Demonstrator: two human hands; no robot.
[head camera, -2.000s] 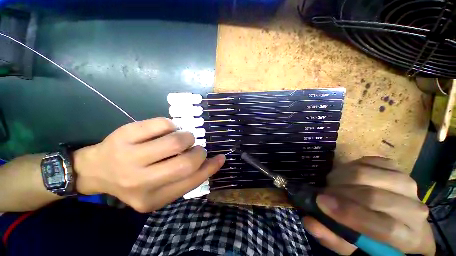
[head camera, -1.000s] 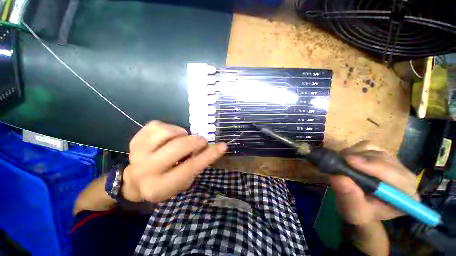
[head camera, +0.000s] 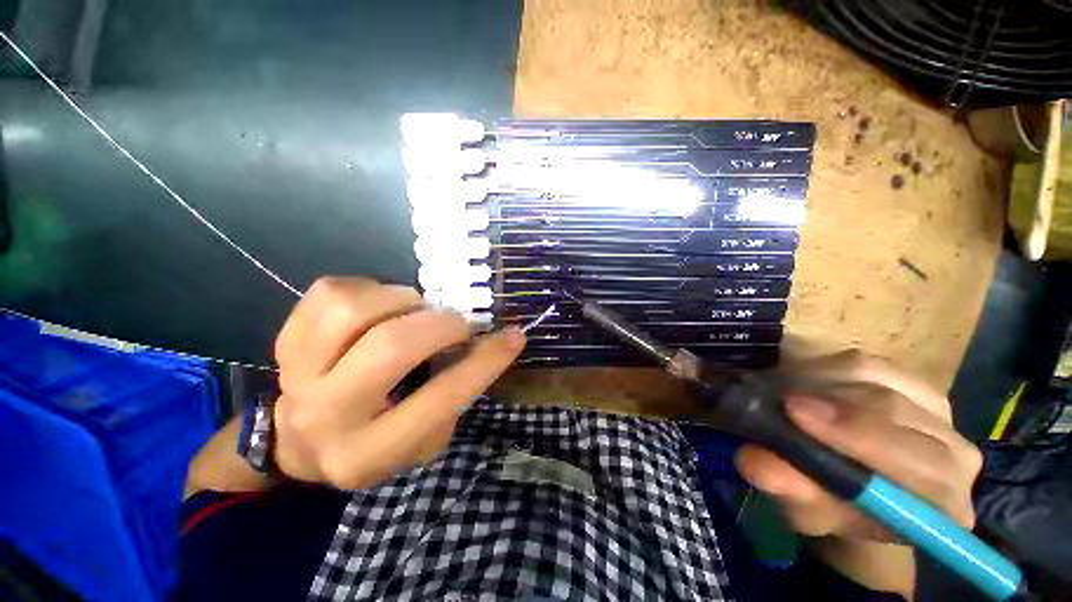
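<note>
The black PCB panel (head camera: 658, 253) of narrow strips lies partly on the tan work board (head camera: 635, 71), with strong glare on its upper part. White leaded components (head camera: 444, 218) line its left edge, their thin leads reaching onto the strips. My left hand (head camera: 376, 382) pinches the solder wire (head camera: 153, 176); its short free end points at the lower strips. My fingers cover the lowest white parts. My right hand (head camera: 870, 441) holds the soldering iron (head camera: 811, 447) like a pen, its tip at the lower strips close to the wire end. Contact cannot be told.
A black fan with a wire grille (head camera: 964, 53) stands at the upper right. A yellowish container (head camera: 1044, 200) with a light stick is at the right edge. Blue bins (head camera: 94, 447) are at lower left. The dark green mat (head camera: 270, 106) lies left; a checked apron (head camera: 529, 517) is below.
The view has shifted, so the panel sits higher than two seconds ago. The glare now covers its upper strips. Both hands keep their grips, with the iron tip still near the wire end.
</note>
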